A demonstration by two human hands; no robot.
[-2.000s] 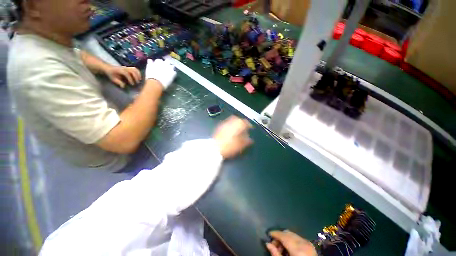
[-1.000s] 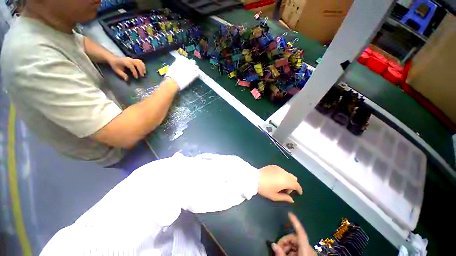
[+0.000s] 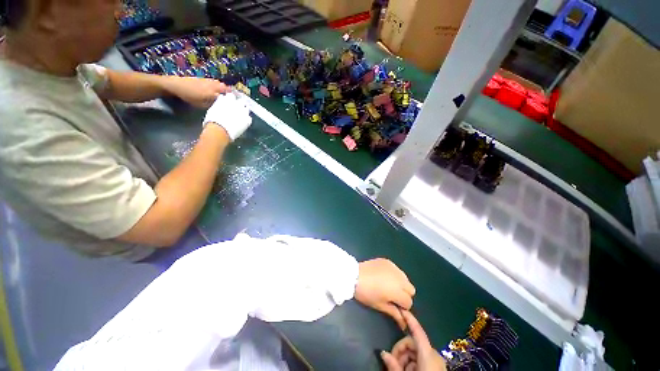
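Note:
My left hand (image 3: pixel 386 285), bare below a white sleeve, is at the lower middle with its fingers bent downward. My right hand (image 3: pixel 418 352), bare and cut off by the bottom edge, has its index finger raised to the left fingertips. A small dark shape shows beside the right thumb; I cannot tell whether either hand holds anything. A row of screen assemblies (image 3: pixel 496 343), dark and overlapping with gold tails, lies right of my right hand. Thin tweezers (image 3: pixel 379 213) lie along the white rail.
A white blister tray (image 3: pixel 539 250) with dark parts (image 3: pixel 474 161) lies behind the rail (image 3: pixel 463 262) and post (image 3: pixel 452 94). Clips (image 3: pixel 354 98) are piled beyond the rail. Left, a coworker (image 3: pixel 65 159) works beside a black clip tray (image 3: pixel 195 58). Crumpled white wipes (image 3: pixel 585 348) lie lower right.
My left hand has moved down and right from mid-bench to my right hand. The small watch head formerly beside it no longer shows on the mat. The coworker's hands have come together.

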